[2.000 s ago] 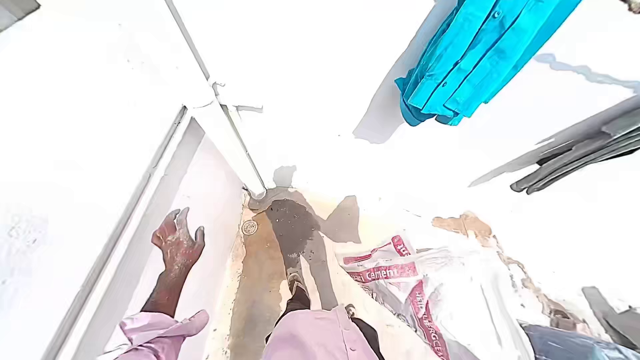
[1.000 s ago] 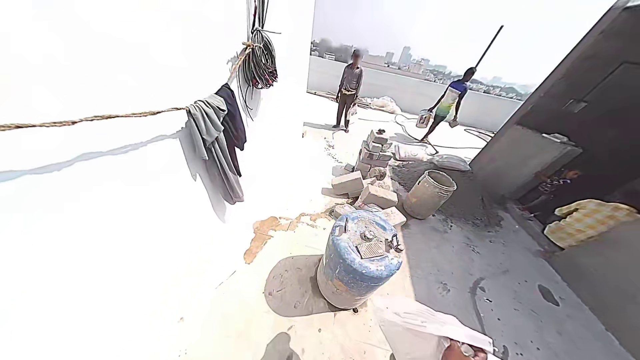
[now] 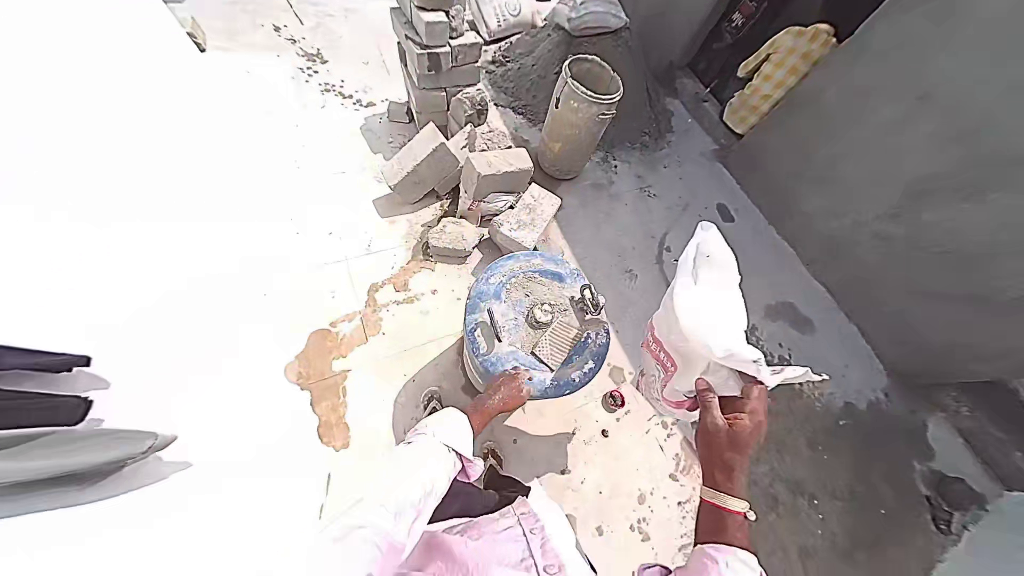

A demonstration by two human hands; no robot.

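A blue plastic drum (image 3: 520, 264) stands right in front of me, its top dusty with cement. On top lie small metal pieces and a ridged, light-coloured block (image 3: 558, 344). My left hand (image 3: 506, 390) rests at the drum's near rim; whether its fingers grip the rim I cannot tell. At the right, my right hand (image 3: 730, 412) pinches the gathered edge of a white woven cement bag (image 3: 704, 300) with red print, which hangs upright beside the drum. A red-rimmed round object (image 3: 614, 400) lies on the floor between drum and bag.
Concrete blocks (image 3: 498, 172) lie tumbled beyond the drum, with a stack (image 3: 428, 60) behind them. A tall grey barrel (image 3: 576, 128) stands by a heap of sand or cement (image 3: 516, 72). A grey wall (image 3: 904, 200) bounds the right, and clothes (image 3: 72, 460) hang at the left.
The view has swung far from the white wall and is now lower over the drum. My left hand, out of view one second ago, is now at the drum's rim. The bag stands higher beside it.
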